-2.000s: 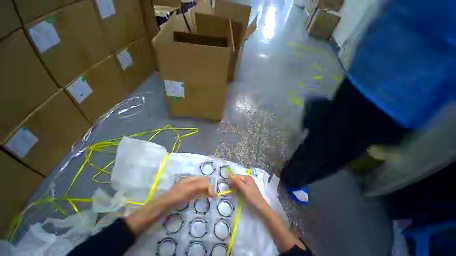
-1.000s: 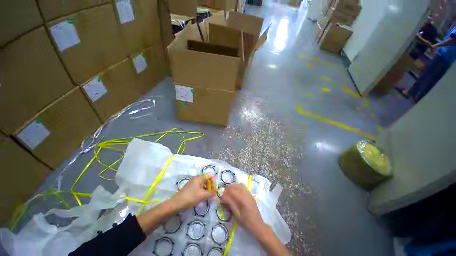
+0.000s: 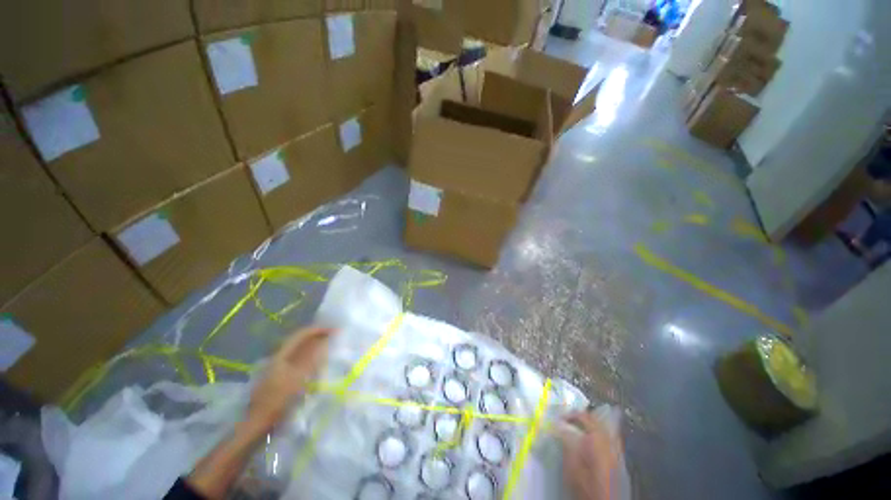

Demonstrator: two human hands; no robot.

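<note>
The white foam-wrapped tray bundle [image 3: 518, 389] lies in front of me, with dark ring parts [image 3: 394, 450] in rows on top. Yellow strapping [image 3: 529, 439] crosses it: two bands run lengthwise and one runs across, with a knot and loose ends near the middle. My left hand [image 3: 285, 376] is blurred at the bundle's left edge, over the foam. My right hand [image 3: 591, 454] is blurred at the right edge, beyond the right-hand band. The frames do not show whether either hand grips anything.
Loose yellow strapping [image 3: 233, 312] and clear film lie on the floor at the left, beside a wall of closed cartons [image 3: 127, 186]. An open carton [image 3: 464, 210] stands ahead. A squat yellow-topped roll [image 3: 767, 384] stands at the right near a pale pillar.
My hands have moved apart from the middle of the bundle to its two sides. A knotted cross band now shows there. The person at the right has left view, and the view has turned right.
</note>
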